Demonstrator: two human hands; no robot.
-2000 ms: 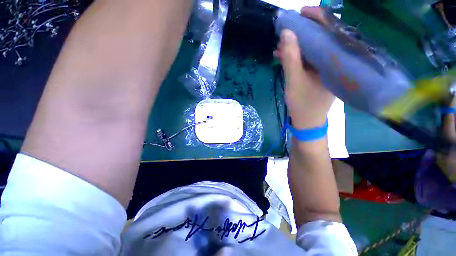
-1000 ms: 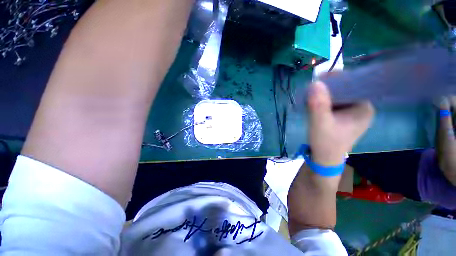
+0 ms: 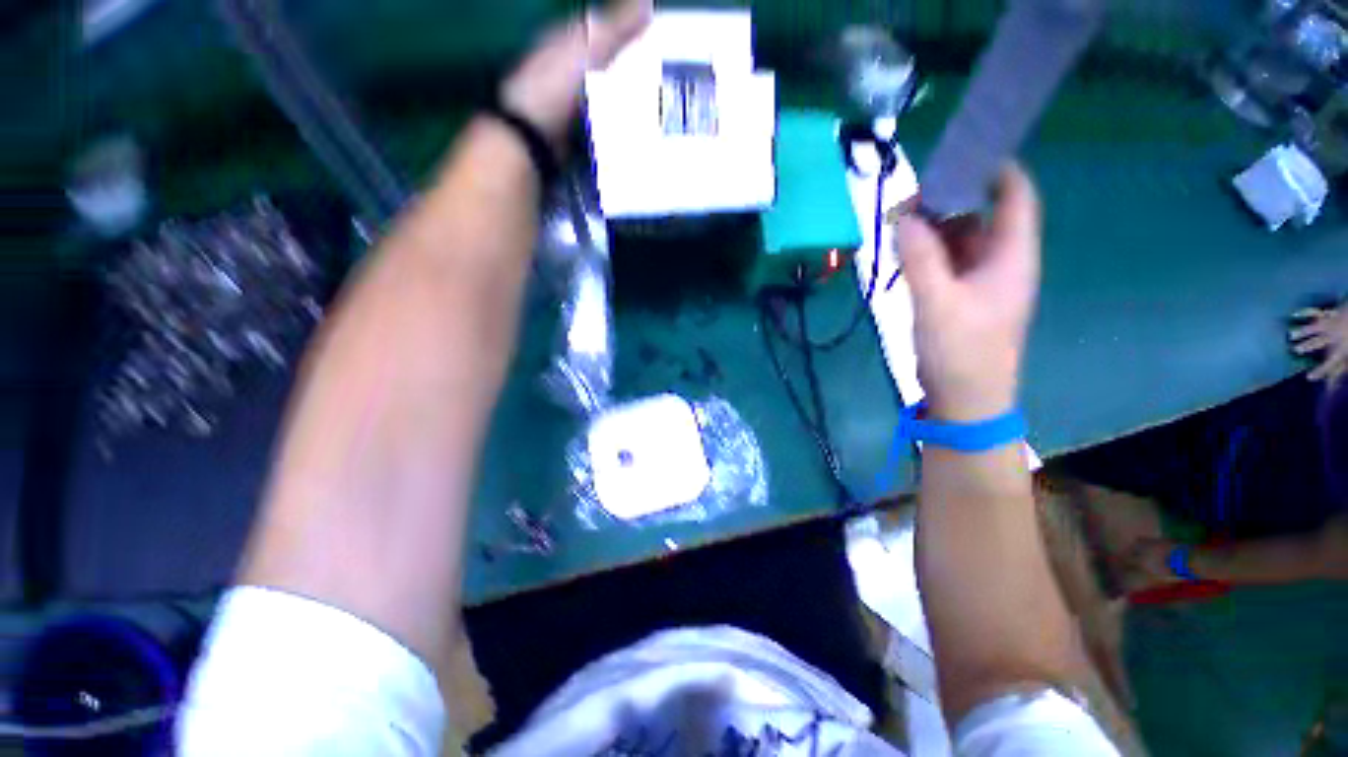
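Note:
The white housing (image 3: 648, 457) lies on a crinkly plastic bag (image 3: 735, 456) near the bench's front edge. My left hand (image 3: 574, 67) is at the upper left side of the white screw feeder (image 3: 680, 163); its fingertips are cut off or blurred, so its hold is unclear. My right hand (image 3: 968, 281) grips the thick grey electric screwdriver (image 3: 1013, 104), raised over the bench to the right of the feeder. The screwdriver's top end is out of the frame. A small wire lead (image 3: 528, 530) lies left of the housing.
A green box (image 3: 810, 185) with a red light and black cables stands beside the feeder. Many wires (image 3: 207, 318) are heaped at left. A blue-purple bin (image 3: 92, 688) is at lower left. A white paper strip (image 3: 894, 318) lies at right. Another person's hand (image 3: 1316, 337) shows at the right edge.
The view has shifted, showing more of the feeder. My left hand has come into view beside it. The screwdriver has swung from pointing right to upright, still in my right hand.

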